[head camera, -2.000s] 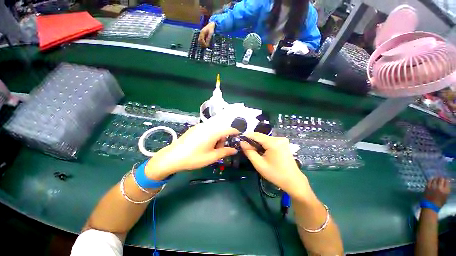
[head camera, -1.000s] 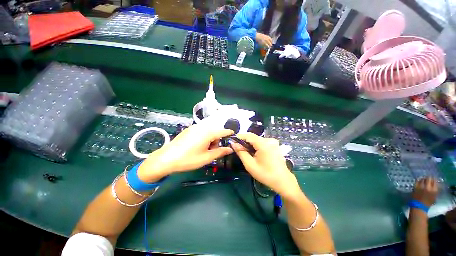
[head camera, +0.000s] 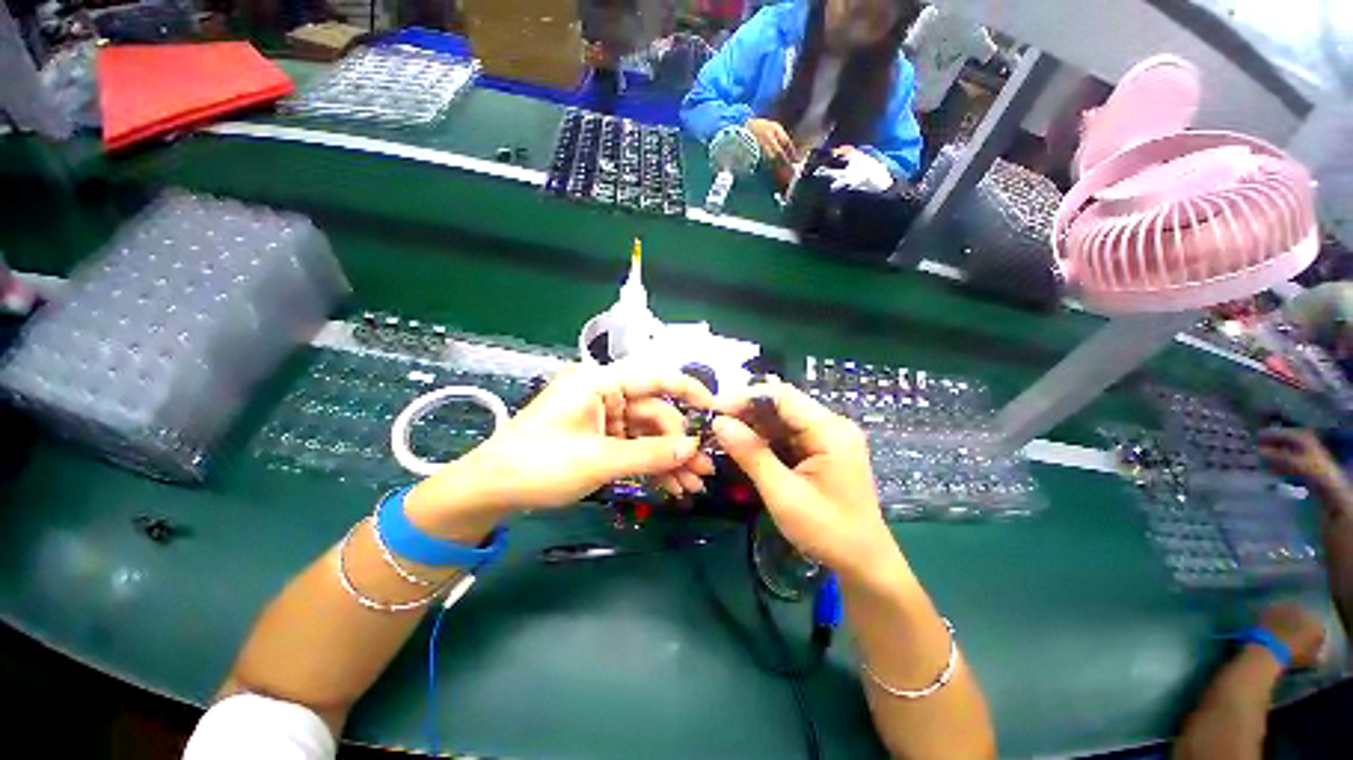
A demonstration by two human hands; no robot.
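My left hand [head camera: 594,438] and my right hand [head camera: 809,468] meet in front of the black box. A small dark unit [head camera: 708,428] is pinched between their fingertips; its details are too small to tell. A dark slim tool is partly visible in my right hand, mostly hidden by the fingers. A black oval [head camera: 698,374] stands just behind the fingertips. The black box is largely hidden by my hands. A thin dark pen or tweezers [head camera: 623,551] lies on the green bench before it.
Masking tape ring [head camera: 401,434] and clear blister trays [head camera: 950,446] flank the hands. Stacked trays [head camera: 171,334] stand left. A white bottle [head camera: 635,290] stands behind. A glass jar [head camera: 784,557], blue plug [head camera: 828,606] and black cable lie right. Pink fan [head camera: 1187,223] hangs upper right. People work opposite and at right.
My left fingers have spread and shifted around the small unit, and my right fingers have changed their hold. The neighbour's hands at right have moved, and a second one now shows.
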